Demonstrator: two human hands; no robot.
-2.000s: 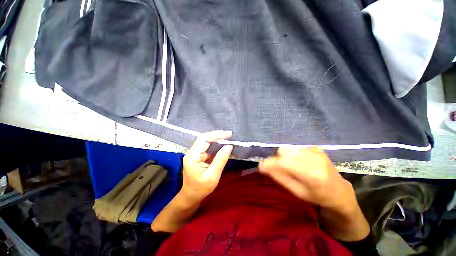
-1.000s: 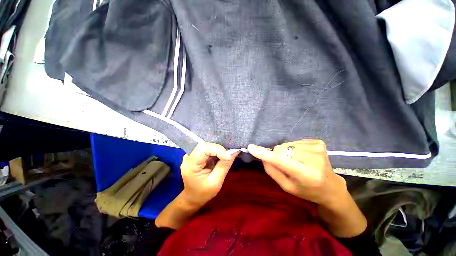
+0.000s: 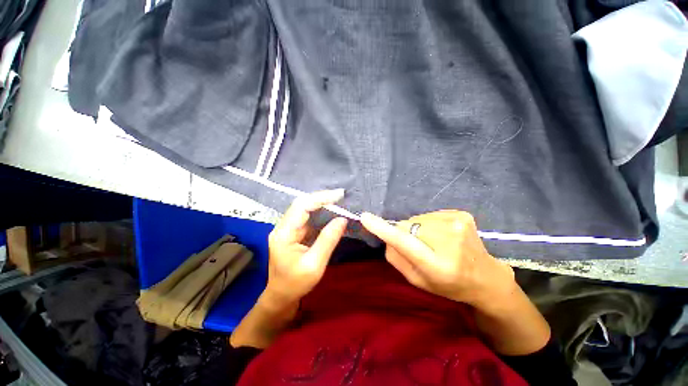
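Observation:
The dark grey garment [image 3: 445, 98] lies spread on the table, with a white binding line [image 3: 562, 238] along its hem. My left hand [image 3: 296, 252] is at the hem, its thumb and forefinger a little apart on either side of the binding. My right hand [image 3: 441, 249], with a ring, touches the binding with its forefinger just right of the left fingertips. Its other fingers are curled. No needle can be made out. A fine pale thread [image 3: 498, 139] lies looped on the cloth above my right hand.
A rounded grey pocket piece [image 3: 196, 83] lies at left beside double white seam lines. A pale panel [image 3: 634, 75] is at upper right. The white table edge [image 3: 162, 175] runs in front. Below it, a blue bin [image 3: 162, 249] holds folded khaki cloth [image 3: 198, 283].
The right hand came in from the right to the left fingertips. Since one second ago the left thumb and forefinger have parted. The garment has shifted slightly right in view.

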